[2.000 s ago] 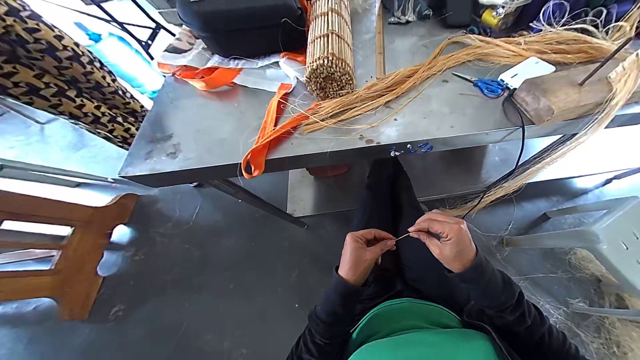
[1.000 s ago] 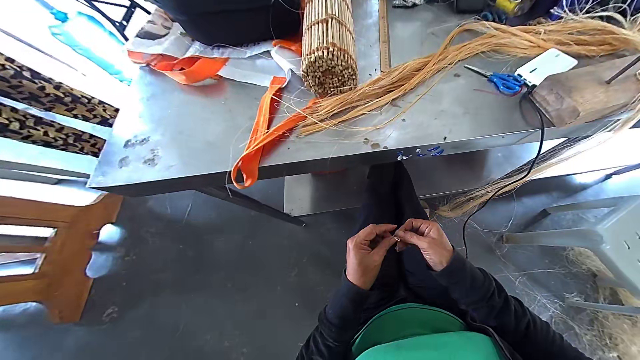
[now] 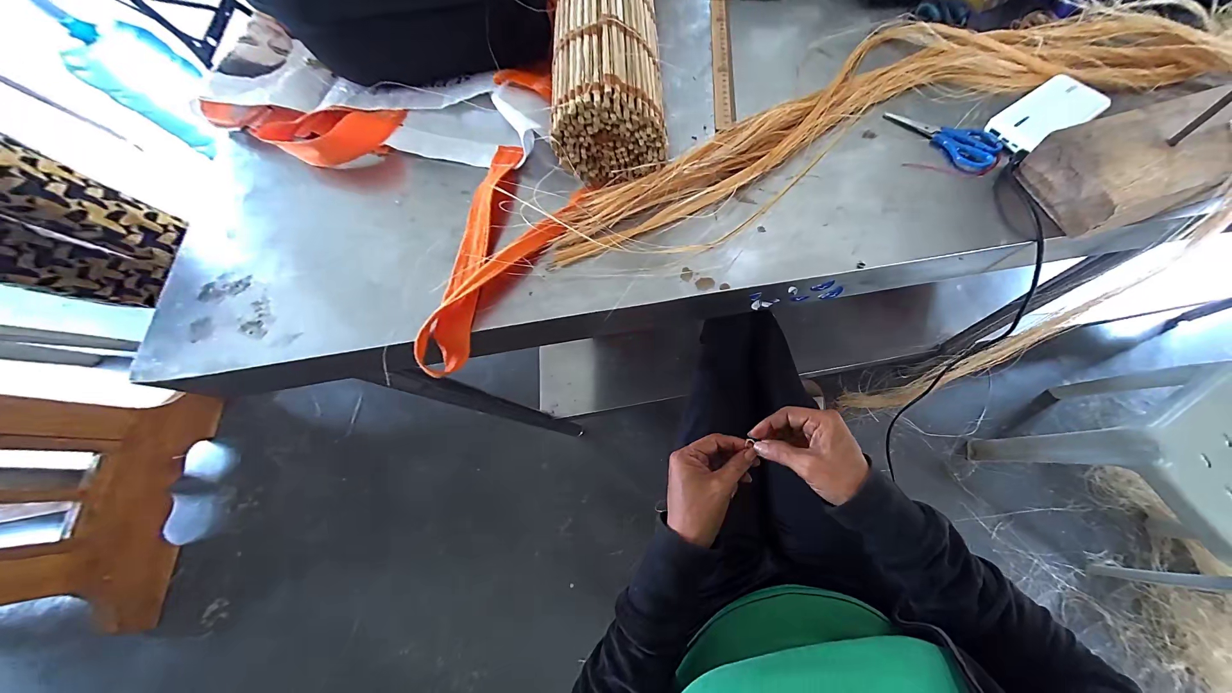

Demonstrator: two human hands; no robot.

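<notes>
My left hand [image 3: 705, 484] and my right hand [image 3: 813, 452] meet fingertip to fingertip above my lap. Between them they pinch a tiny light-coloured piece [image 3: 751, 443], perhaps looped fibre; it is too small to name surely. Beyond my hands, on the metal table [image 3: 366, 260], a long hank of straw-coloured fibre [image 3: 770, 144] runs to the right from an orange strap [image 3: 474, 260]. A rolled bundle of thin sticks [image 3: 608, 106] lies at the fibre's left end. Blue-handled scissors [image 3: 962, 146] rest near a white flat device [image 3: 1047, 111].
A wooden ruler [image 3: 722, 67] and a black bag [image 3: 404, 34] lie on the table. A wood block [image 3: 1126, 159] sits at the right, with a black cable [image 3: 1038, 260] hanging nearby. A wooden chair [image 3: 135, 520] stands left, a pale plastic stool [image 3: 1155, 452] right, loose fibres on the floor.
My hands have come closer together; two seconds ago a short thin strand spanned the gap between them, and now the fingertips meet around a tiny piece.
</notes>
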